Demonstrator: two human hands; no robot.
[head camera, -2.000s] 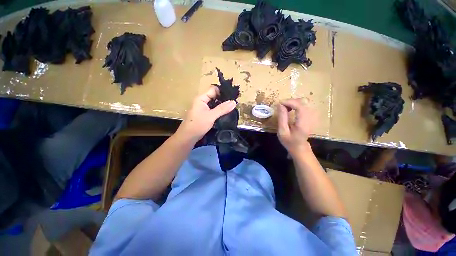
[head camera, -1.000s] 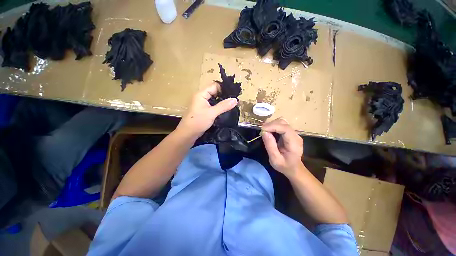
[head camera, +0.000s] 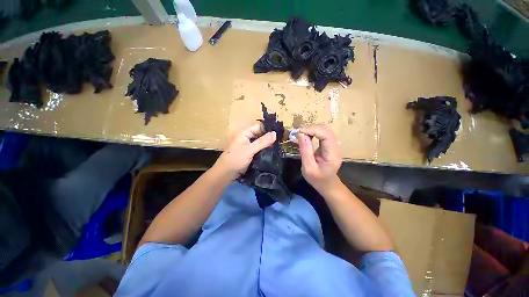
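My left hand holds a black spiky moulded part at the front edge of the bench, its jagged end up and its round ringed end towards my lap. My right hand is just right of it, fingertips pinched on a thin applicator stick that points left to the part. Whether the stick touches the part I cannot tell. The small white glue dish is partly hidden behind my right fingertips.
Black parts with round sockets stand at the back. A single part lies left, another right. Heaps lie at both ends. A white bottle and dark bar are at the far edge. A cardboard box is at lower right.
My right hand has moved from the part's lower end up to the dish. The view has shifted, showing more of the bench's far side. My left hand still holds the part.
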